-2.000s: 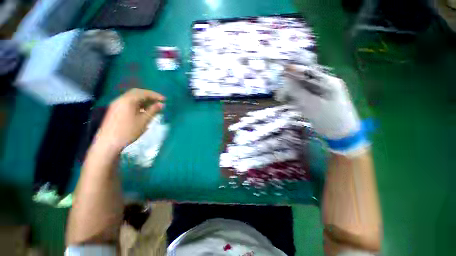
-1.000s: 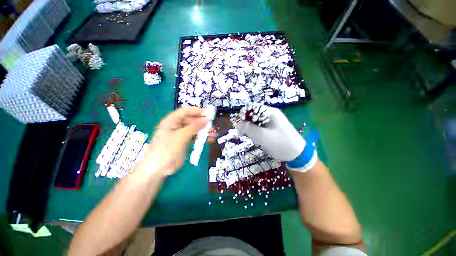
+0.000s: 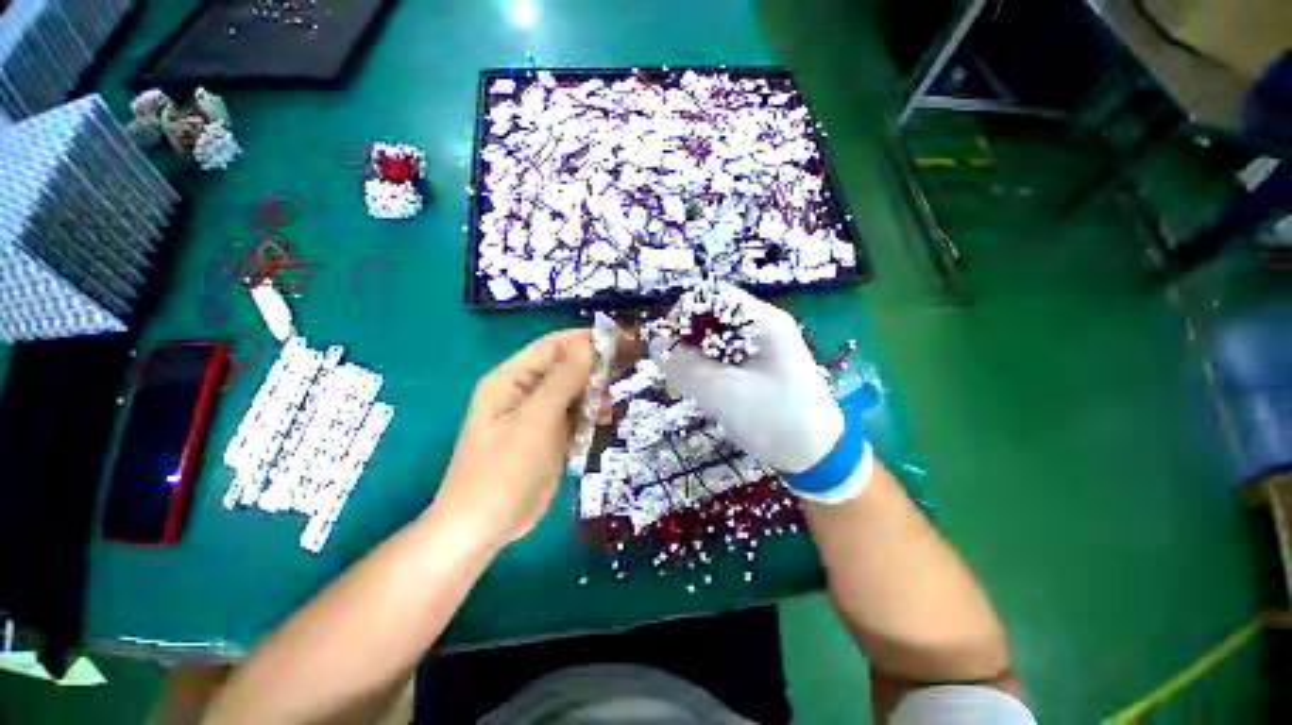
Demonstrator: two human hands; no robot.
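Note:
My bare left hand (image 3: 527,425) holds a narrow white board strip (image 3: 591,404) between thumb and fingers, tilted upright. My right hand (image 3: 754,385), in a white knit glove with a blue wrist band, is closed around a bunch of dark red wire leads (image 3: 709,324) with tiny white tips, close beside the strip's upper end. Whether the two touch cannot be told. Below my right hand lies the wired strip pile (image 3: 666,456), its red wires and white tips towards the bench's near edge; the glove hides part of it. Behind is the black tray (image 3: 472,269) full of white boards.
At left, white strips (image 3: 312,432) lie side by side, with a small white piece (image 3: 271,310) above, and a red-cased phone (image 3: 167,442). Beyond are red rubber bands (image 3: 269,261), a tied bundle (image 3: 394,180) and grey-white stacked blocks (image 3: 74,220). A person's leg shows far right.
My left hand now holds the strip close against the right hand's bunch, turned more edge-on. Another strip lies at the right side of the left pile. The view has shifted slightly.

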